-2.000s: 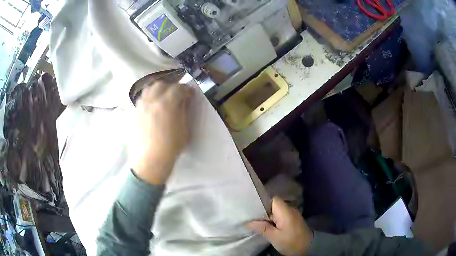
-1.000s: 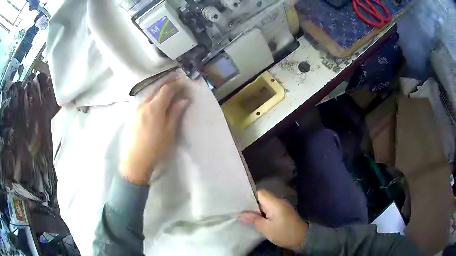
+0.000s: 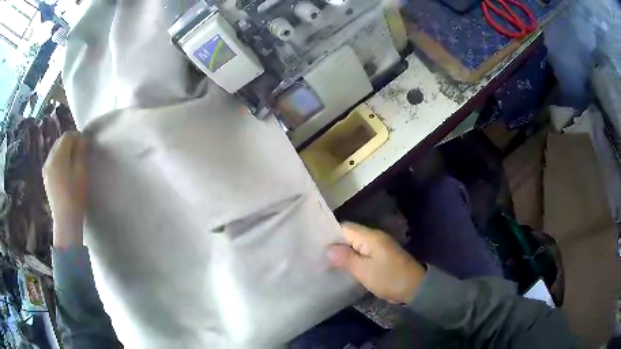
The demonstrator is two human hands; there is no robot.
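A large beige fabric panel point(image 3: 170, 177) lies over the machine table and the lap, with a slit-like opening in its lower middle. Its right edge runs up to the needle area of the cream-white overlock machine point(image 3: 216, 54). My left hand point(image 3: 67, 177) is at the panel's far left edge, and its fingertips are hidden at the cloth. My right hand point(image 3: 378, 262) pinches the panel's right edge between thumb and fingers, below the table's front edge.
A yellow-framed opening point(image 3: 347, 144) is in the cream tabletop point(image 3: 398, 116). Red-handled scissors point(image 3: 509, 19) lie on a blue patterned board point(image 3: 463, 41) at the upper right. Dark hanging cloth point(image 3: 27, 184) is at the left. Brown sheets point(image 3: 579, 225) are at the right.
My left hand has moved from near the needle area to the panel's left edge. The panel and its opening have shifted down towards me. My right hand has moved slightly up, still on the edge.
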